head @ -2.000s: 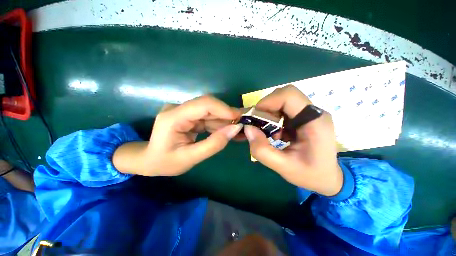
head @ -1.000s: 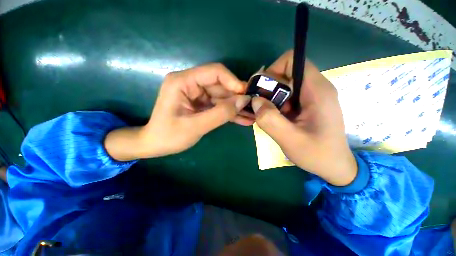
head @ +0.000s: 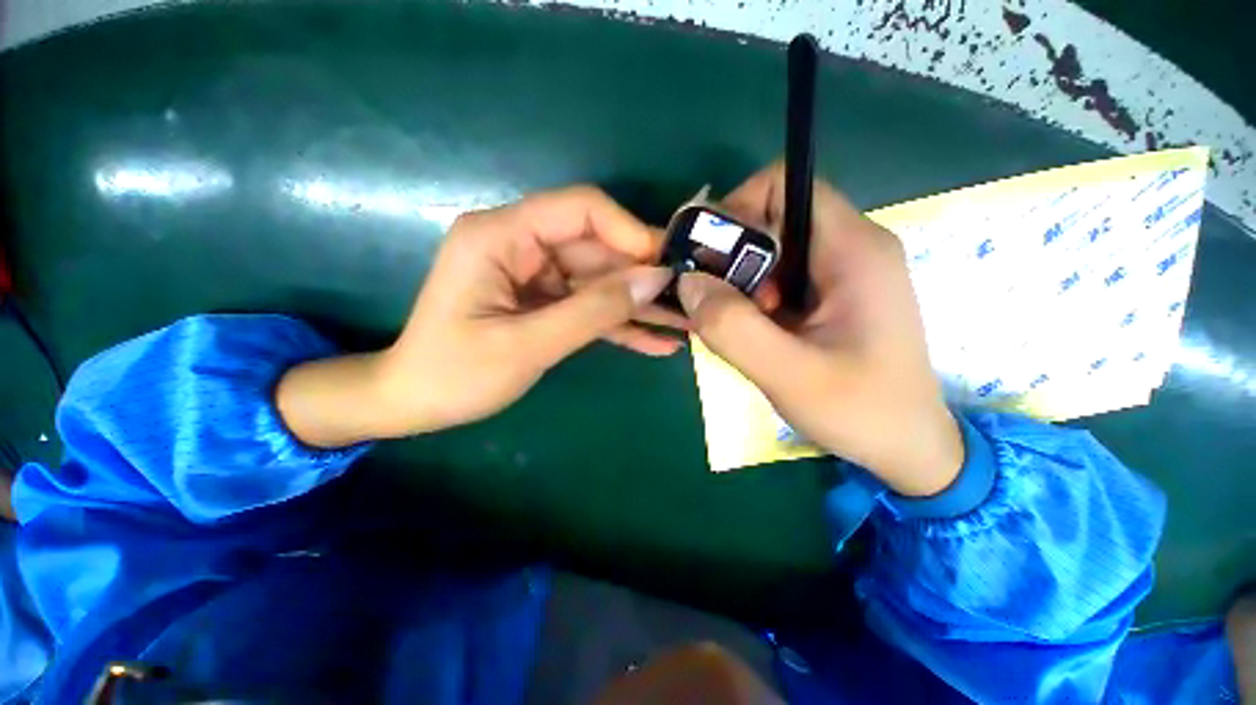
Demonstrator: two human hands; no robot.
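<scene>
A small smartwatch housing [head: 722, 249] is held above the bench, its open side facing me. It is dark with a white patch and a white-framed rectangle inside. My left hand [head: 517, 310] grips its left edge with thumb and fingers. My right hand [head: 840, 324] grips its right and lower edge, with the thumb on the lower rim. Black tweezers [head: 799, 165] stand upright, tucked in my right hand; their tips are hidden. The white adhesive backing sheet [head: 1054, 296], with blue marks and a yellowish edge, lies partly behind my right hand.
The glossy green bench [head: 344, 117] is bordered at the far side by a chipped white strip [head: 964, 62]. A dark cable [head: 35, 338] and a sliver of red show at the left edge. Part of another person's hand [head: 1244, 654] shows at the lower right edge.
The housing has turned from edge-on to show its open side, and the tweezers have swung upright in my right hand. The view has shifted, leaving most of the red tray out of the picture.
</scene>
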